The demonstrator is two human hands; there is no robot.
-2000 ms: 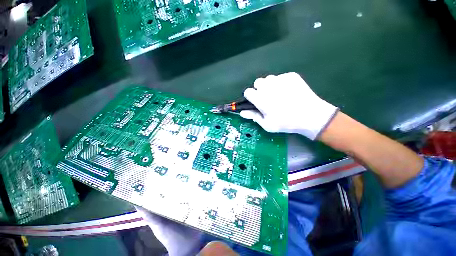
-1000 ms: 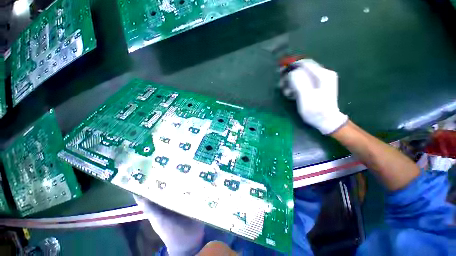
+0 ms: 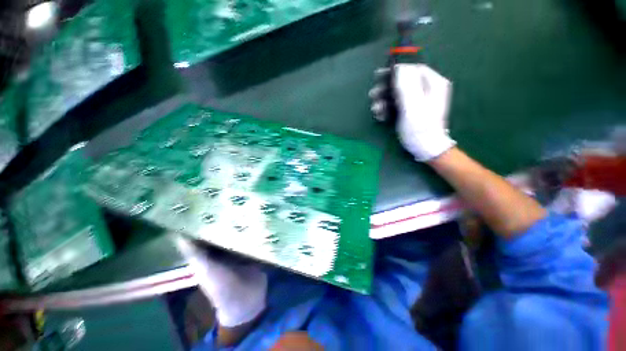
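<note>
A large green circuit board [image 3: 240, 185] is tilted in front of me with its silvery solder side up, a little blurred. My left hand [image 3: 230, 284], in a white glove, holds it from below at its near edge; the fingers are partly hidden under the board. My right hand [image 3: 420, 110], in a white glove, is shut on the side cutters [image 3: 405, 51]. The cutters have dark handles and an orange-red band, and point away from me over the green belt, right of the board and apart from it.
Other green boards stand at the far left [image 3: 72, 68], left [image 3: 58, 216] and far middle [image 3: 240, 27] of the dark green conveyor [image 3: 508, 89]. Its white-and-red edging [image 3: 425, 216] crosses in front of me. A red item [image 3: 597, 179] is at the right. A clear bottle [image 3: 67, 336] lies at lower left.
My right hand has moved away from the board to the right and then farther forward with the cutters. The held board's near right corner has risen in the view, and more of my left hand shows.
</note>
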